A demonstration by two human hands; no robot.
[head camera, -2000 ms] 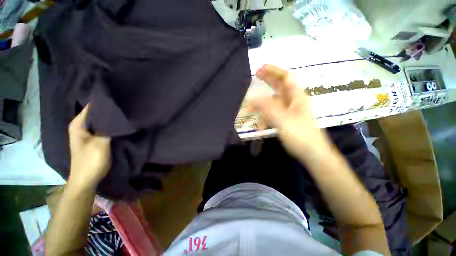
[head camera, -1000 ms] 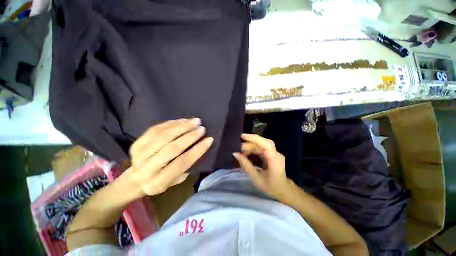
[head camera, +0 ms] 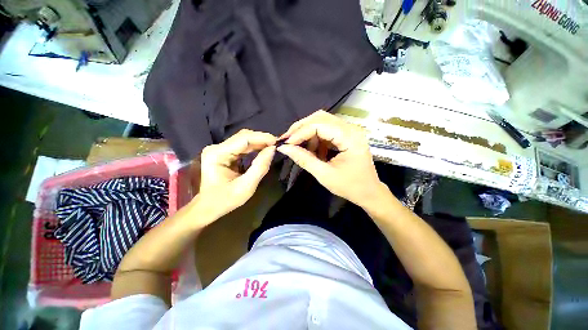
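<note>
The dark purple-brown garment piece (head camera: 284, 58) lies over the machine table and hangs past its front edge, with a folded flap near its left side. My left hand (head camera: 235, 171) and my right hand (head camera: 335, 155) meet at the garment's near edge. Thumbs and forefingers of both hands pinch a small bit of the dark edge, fingertips almost touching. The presser foot and needle area (head camera: 396, 55) shows just right of the cloth. Whether my right hand also holds a small tool cannot be seen.
The cream machine head (head camera: 538, 58) stands at upper right, with a plastic bag (head camera: 467, 64) beside it. A black pen-like tool (head camera: 509, 129) lies on the table (head camera: 438, 145). A pink crate (head camera: 116, 293) with striped cloth (head camera: 116, 219) is at lower left. A cardboard box (head camera: 522, 271) is at lower right.
The view has shifted, showing more of the machine and crate. My left hand has left the flat cloth, and both hands have come together at the garment's edge, pinching it.
</note>
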